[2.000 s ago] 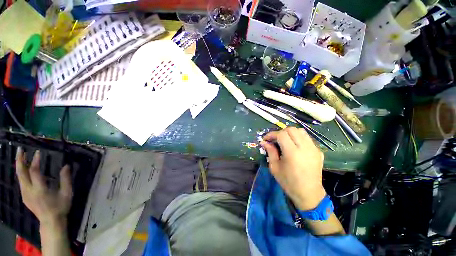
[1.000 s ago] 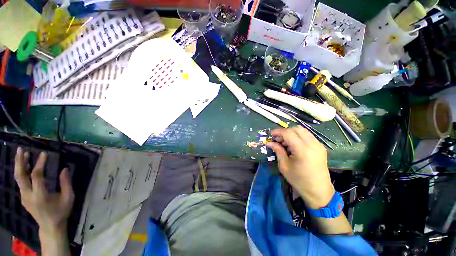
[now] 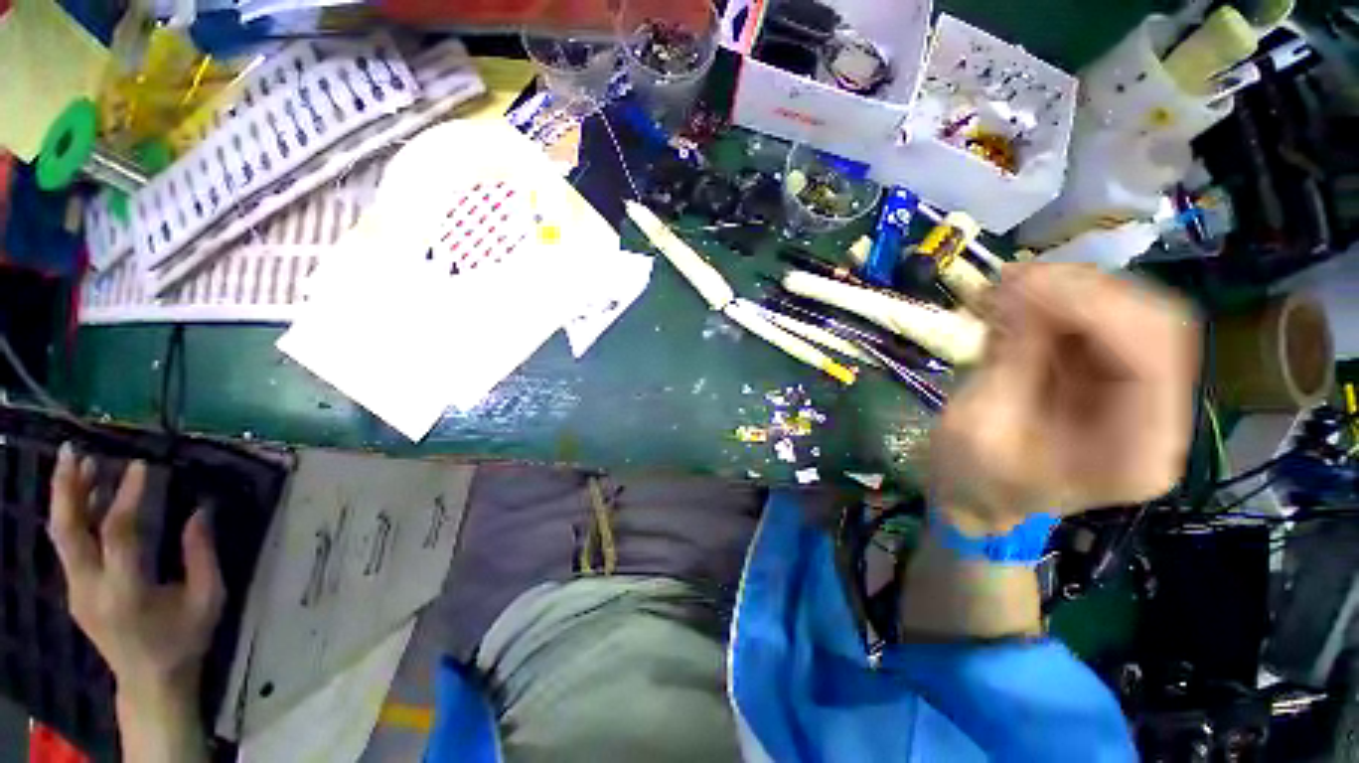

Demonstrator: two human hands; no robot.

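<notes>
Small loose white and yellow-gold parts (image 3: pixel 781 426) lie in a cluster on the green bench near its front edge. My right hand (image 3: pixel 1081 391) is blurred, raised over the right side of the bench, to the right of the parts. Its fingers look curled; whether they hold anything cannot be told. It covers parts of the tools there. My left hand (image 3: pixel 137 574) lies with fingers spread on the black component tray (image 3: pixel 42 559) at the far left. I see nothing gripped in it.
The sticker sheet (image 3: pixel 391 331) and die-cut part sheets (image 3: pixel 283 134) lie left. Slim tools with a cream handle (image 3: pixel 879 309), a blue tube (image 3: pixel 890 236) and a screw cup (image 3: pixel 829 188) lie right of centre. White cartons (image 3: pixel 818 115) stand behind. Brown tape (image 3: pixel 1294 352) sits far right.
My right hand has left the cluster of small parts and moved right and upward over the tools, uncovering the parts. My left hand stays on the tray.
</notes>
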